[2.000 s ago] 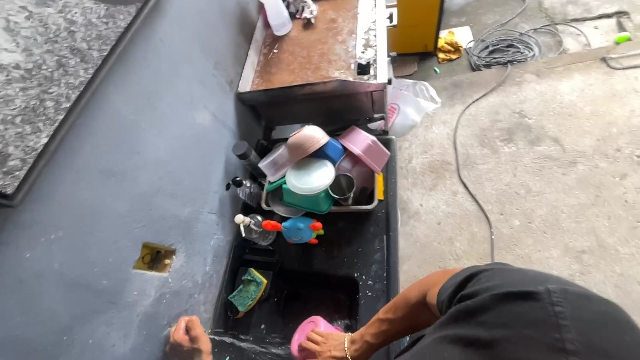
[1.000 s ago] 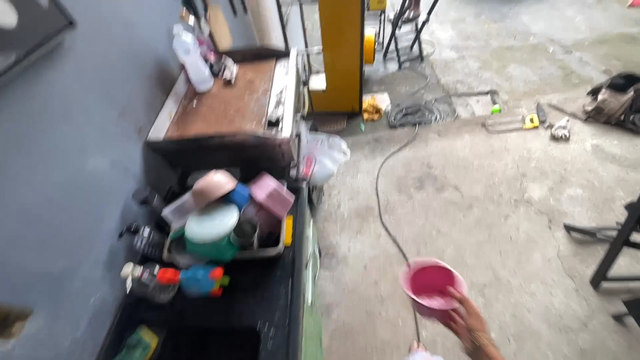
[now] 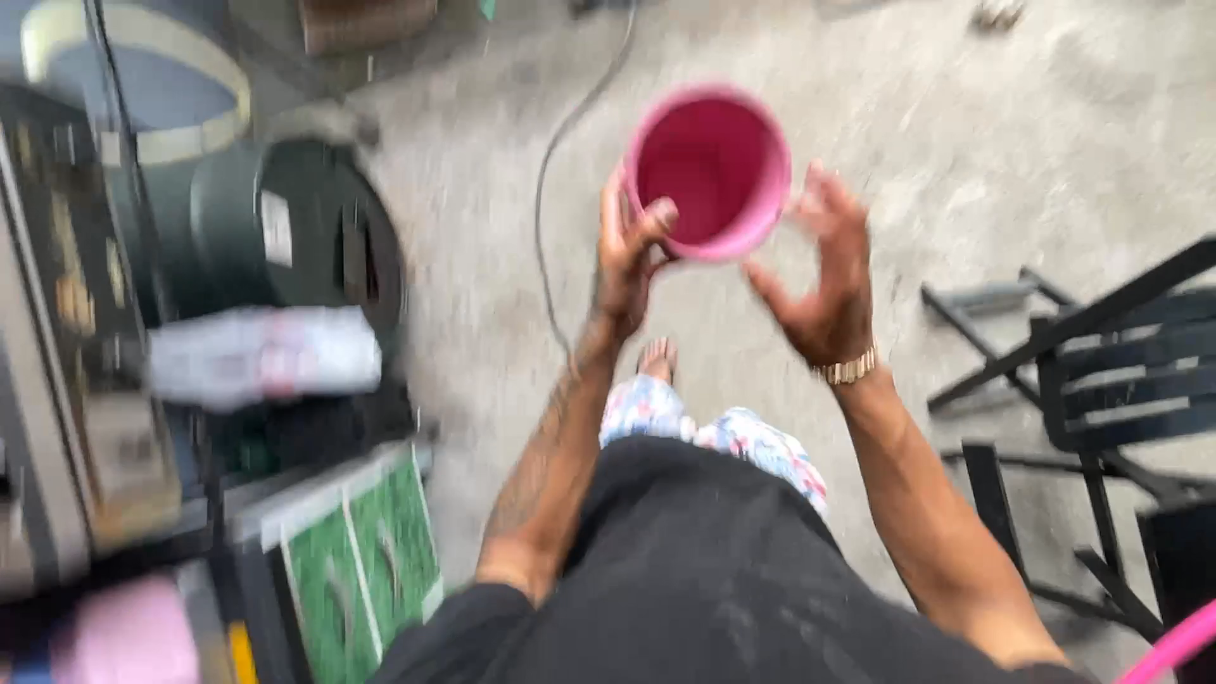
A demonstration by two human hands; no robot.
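Note:
A pink plastic container (image 3: 708,176), round and seemingly empty, is held up over the concrete floor with its mouth toward me. My left hand (image 3: 632,247) grips its lower left rim, thumb over the edge and fingers behind. To the right of the container, my right hand (image 3: 826,266) is spread, fingers and thumb apart, close to the rim but blurred; it holds nothing. A gold-coloured metal watch or bracelet (image 3: 845,368) is on the right wrist. The outer wall and base of the container are mostly hidden.
Black slatted folding chairs (image 3: 1130,370) stand at the right. On the left are a dark green drum (image 3: 332,237), a white plastic bag (image 3: 266,356) and a green-doored cabinet (image 3: 366,560). A cable (image 3: 541,204) runs across the concrete floor. A pink curved edge (image 3: 1183,641) shows at bottom right.
The view has swung away from the sink. The pink container, in my right hand one second ago, is now in my left; the right hand has let go. Earlier it was over the sink.

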